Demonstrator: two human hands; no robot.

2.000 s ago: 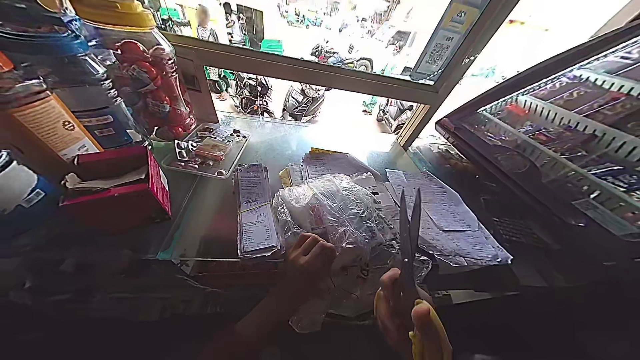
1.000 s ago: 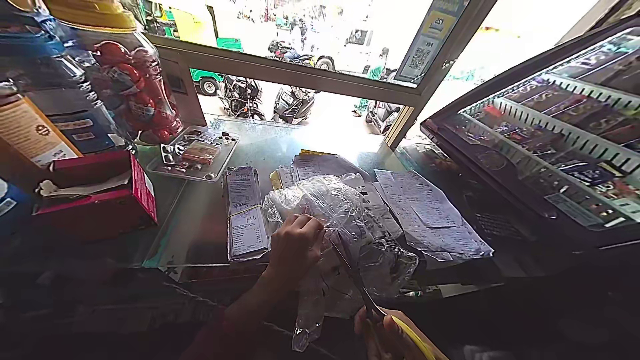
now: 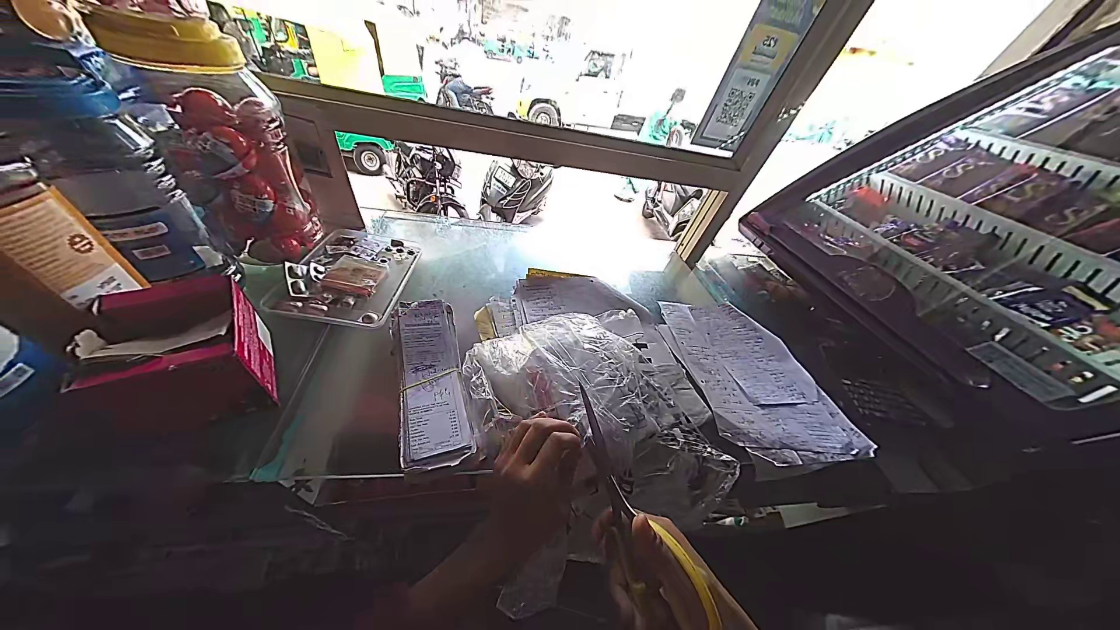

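Observation:
A clear plastic bag [image 3: 569,359], crumpled around white contents, lies on the glass counter in front of me. My left hand [image 3: 538,464] pinches the near side of the bag, fingers curled. In my right hand [image 3: 656,569] are scissors with yellow handles [image 3: 691,569], their blades [image 3: 599,446] pointing up and away, close together beside my left hand and against or just over the plastic. Whether the blades cut the bag cannot be told. A stack of paper slips with a rubber band [image 3: 429,385] lies left of the bag; loose written sheets [image 3: 761,385] lie to its right.
A clear tray [image 3: 385,302] of small items sits at the back left, near an open red box [image 3: 254,341] and a yellow-lidded jar [image 3: 166,39] of red-wrapped sweets. A window frame [image 3: 525,131] stands behind the counter. On the right is a display case [image 3: 875,306] with baskets.
The scissors were upright with blades apart, right of the bag, two seconds ago; they have moved left to beside my left hand and their blades have closed up. My left hand stays at the bag.

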